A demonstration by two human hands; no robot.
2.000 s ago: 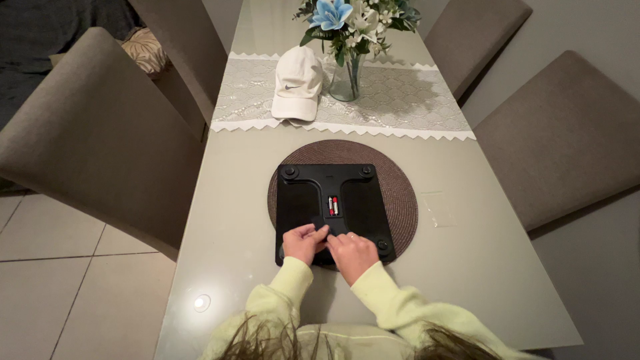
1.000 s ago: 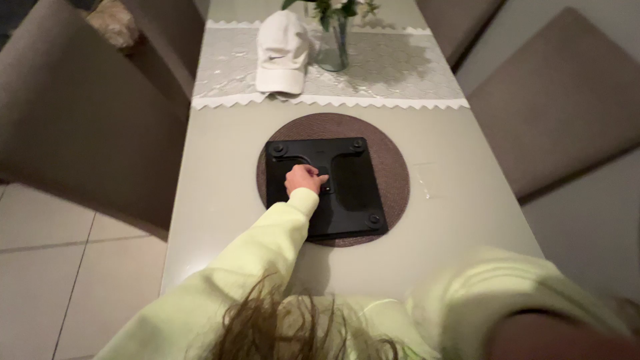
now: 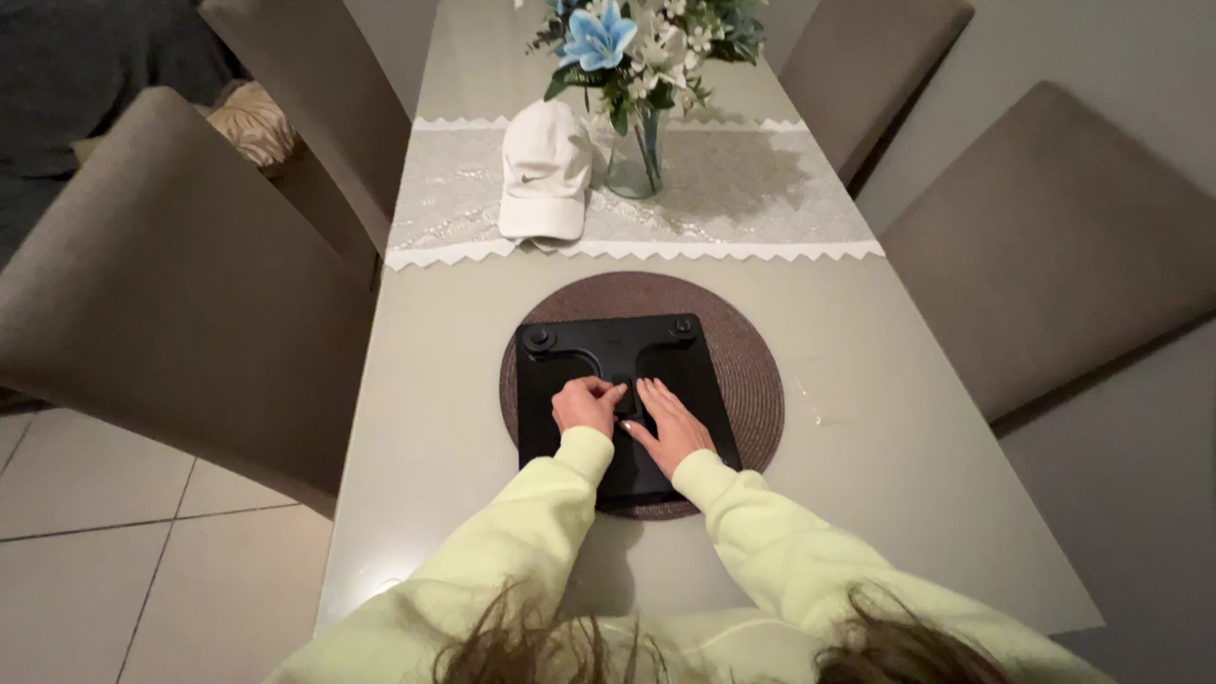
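A black bathroom scale (image 3: pixel 613 340) lies upside down on a round brown woven placemat (image 3: pixel 760 399), its round feet facing up. At the middle of its underside is a dark battery compartment cover (image 3: pixel 623 396), and no red batteries show. My left hand (image 3: pixel 586 404) has its fingertips bent at the cover's left edge; whether they grip it cannot be told. My right hand (image 3: pixel 671 423) rests on the scale just right of the cover, fingers extended, thumb near its lower edge, holding nothing.
Beyond the placemat, a white cap (image 3: pixel 546 171) and a glass vase (image 3: pixel 635 161) of blue and white flowers (image 3: pixel 646 47) stand on a lace table runner (image 3: pixel 741 214). Upholstered chairs (image 3: pixel 180 285) flank the glossy table (image 3: pixel 446 380) on both sides.
Two seconds ago red batteries showed in the scale's compartment; now a dark cover is there. My right hand, away from the scale one second ago, is back on it.
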